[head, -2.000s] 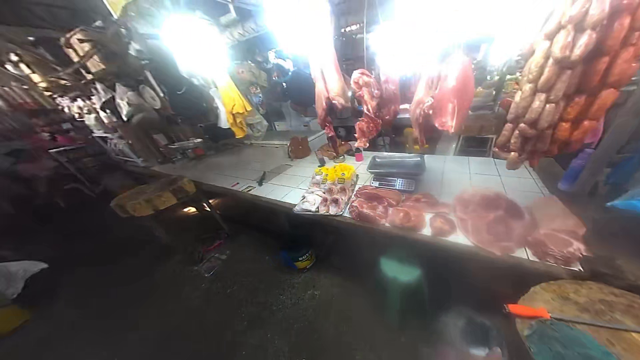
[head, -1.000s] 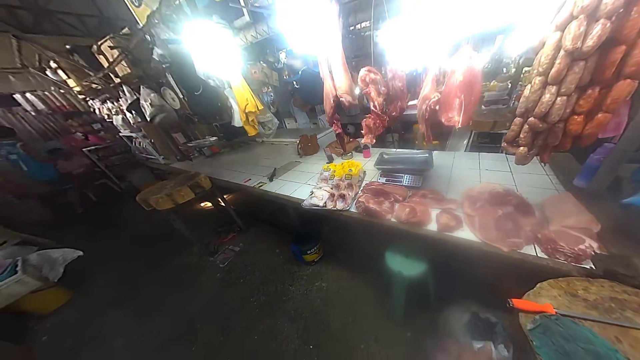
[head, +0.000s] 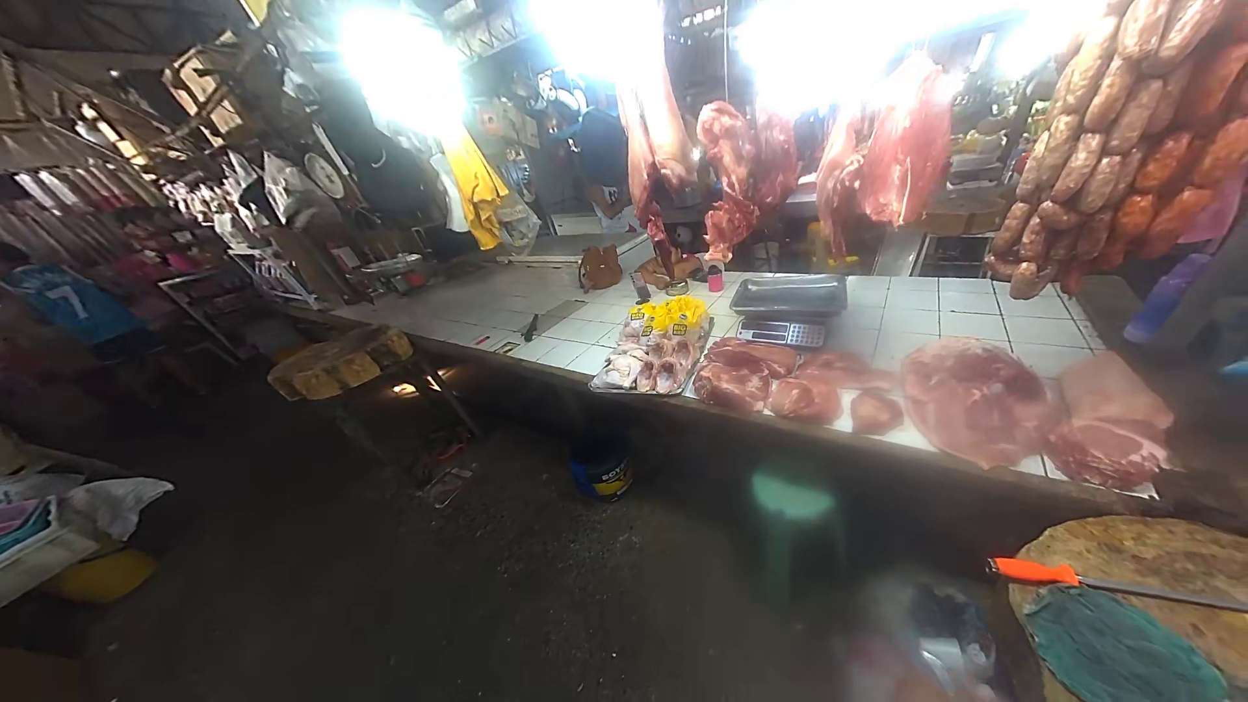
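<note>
Neither of my hands is in view. Raw pork cuts (head: 975,400) lie along the front of a white-tiled counter (head: 575,336). Left of them, a tray of chicken pieces (head: 648,363) has yellow packaging (head: 671,314) at its back. A digital scale (head: 780,332) with a metal pan (head: 788,293) stands behind the meat. Large raw meat cuts (head: 907,146) and linked sausages (head: 1092,166) hang above the counter. At lower right, a sharpening steel with an orange handle (head: 1035,571) rests on a round wooden chopping block (head: 1121,536), beside a green cloth (head: 1121,639).
A wooden block on legs (head: 341,363) stands left of the counter. On the dark floor are a blue bucket (head: 603,475) and a green plastic stool (head: 795,497). A person in a blue shirt (head: 73,302) is at far left; another person (head: 603,156) is behind the counter.
The view has turned slightly left, bringing the person in the blue shirt and the white crate at lower left further into view. The items on the counter have not plainly moved.
</note>
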